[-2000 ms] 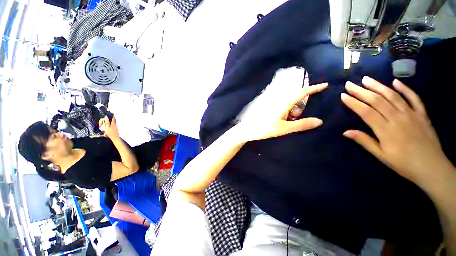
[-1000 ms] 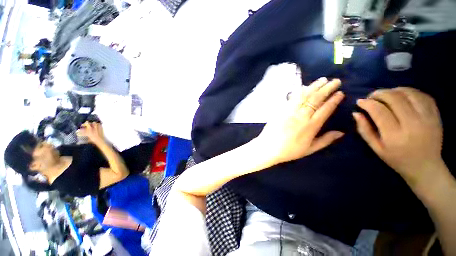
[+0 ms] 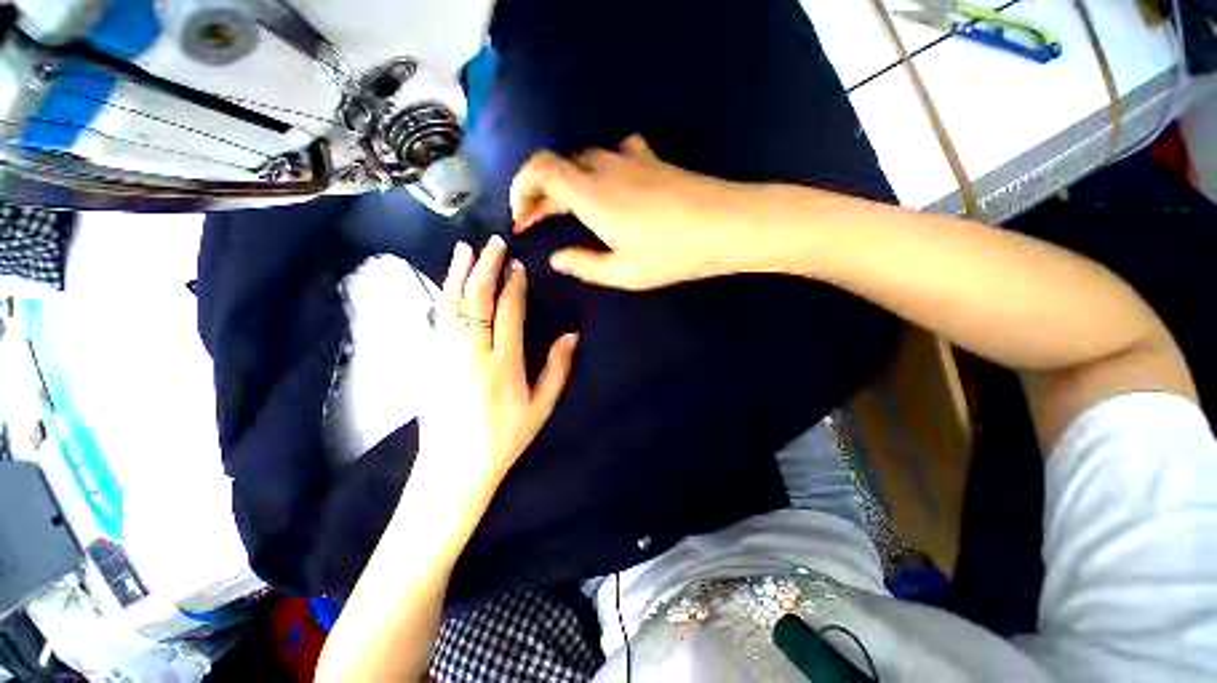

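A dark navy garment (image 3: 667,387) covers the machine bed and hangs over my lap. White shows through an opening in it (image 3: 380,314). My left hand (image 3: 487,367) lies flat on the cloth right of that opening, fingers spread a little, a ring on one finger. My right hand (image 3: 607,214) rests on the cloth just below the tension dial, fingers bent; whether it pinches the fabric is hard to tell. The sewing machine head (image 3: 200,107) is at the upper left, with the coiled tension dial (image 3: 421,140) above my hands. The needle is hidden.
Green-blue snips (image 3: 994,30) lie on the white bed at the upper right. A cardboard box (image 3: 928,447) stands right of my lap. Black-and-white checked cloth (image 3: 521,640) lies over my lap. A dark green object (image 3: 817,651) is at my waist.
The camera view has swung to the right; the other worker has left the picture. My right hand now comes in from the right with bent fingers. My left hand stays on the cloth beside the opening.
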